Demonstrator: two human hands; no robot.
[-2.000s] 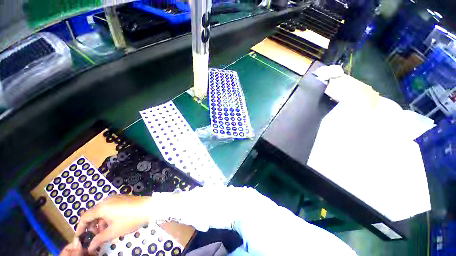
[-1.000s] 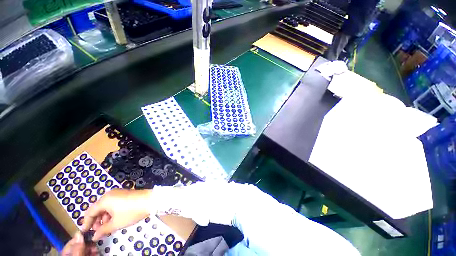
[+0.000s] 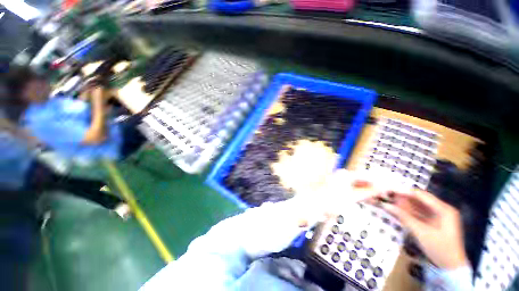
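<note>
My left hand (image 3: 354,186) and my right hand (image 3: 428,219) meet over the sticker sheet (image 3: 373,238), blurred. A small dark piece, seemingly a black round part (image 3: 388,196), is at my right fingertips. My left fingertips are close beside it; their grip is washed out. Dark rings in rows show on the white sheet above and below the hands. The sheet lies on a tan board (image 3: 464,136) in the black tray. A heap of black discs (image 3: 455,185) lies right of the sheet.
The blue tray (image 3: 232,159) with many loose dark discs is left of the sheet, partly behind my left arm. Clear ribbed trays (image 3: 210,85) stand beyond it. A second dotted sheet (image 3: 503,233) is at far right. A person in blue (image 3: 74,128) is at far left.
The view has swung left, bringing in the blue tray, clear trays and another person. The spare ring sheets have left the picture. Both hands remain together over the sheet.
</note>
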